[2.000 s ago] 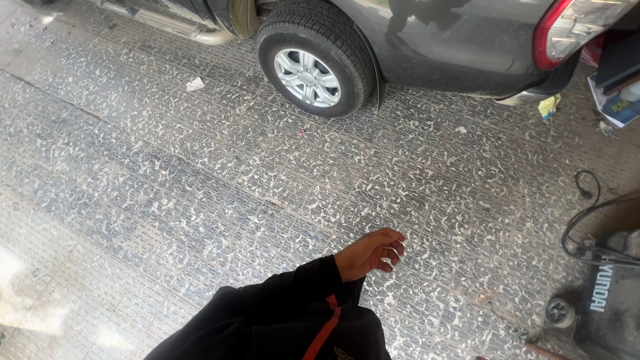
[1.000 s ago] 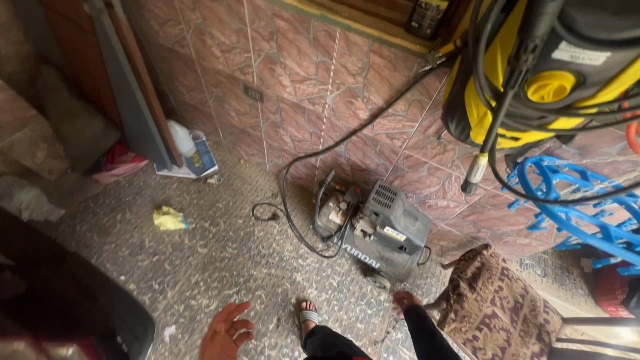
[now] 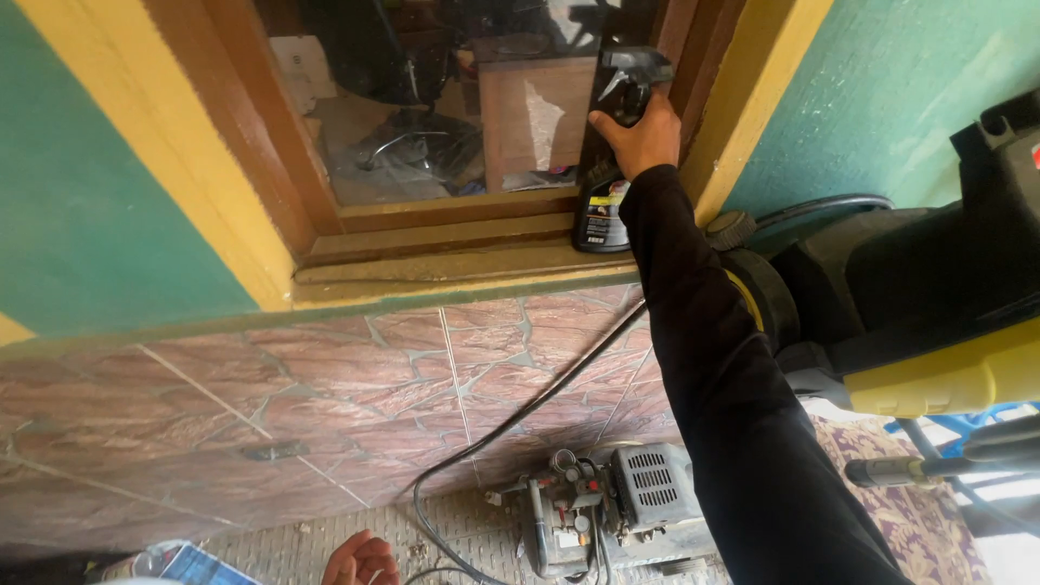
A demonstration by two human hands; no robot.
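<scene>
My right hand (image 3: 646, 136), in a black sleeve, is closed around the upper part of a black trigger spray bottle (image 3: 603, 213). The bottle stands upright on the wooden window sill (image 3: 455, 264), in the right corner of the frame; its label bears writing. Low in the view, my left hand (image 3: 363, 561) hangs above the floor with curled fingers and nothing seen in it; its lower part is cut off by the frame edge.
An air compressor (image 3: 609, 512) stands on the floor by the tiled wall (image 3: 390, 382), with a black hose (image 3: 528, 406) rising past it. A yellow and black pressure washer (image 3: 926, 382) is at the right, above a patterned cushion (image 3: 886, 496).
The view has swung from the floor and truck to the window. My right hand has reached up to the sill and taken hold of the spray bottle.
</scene>
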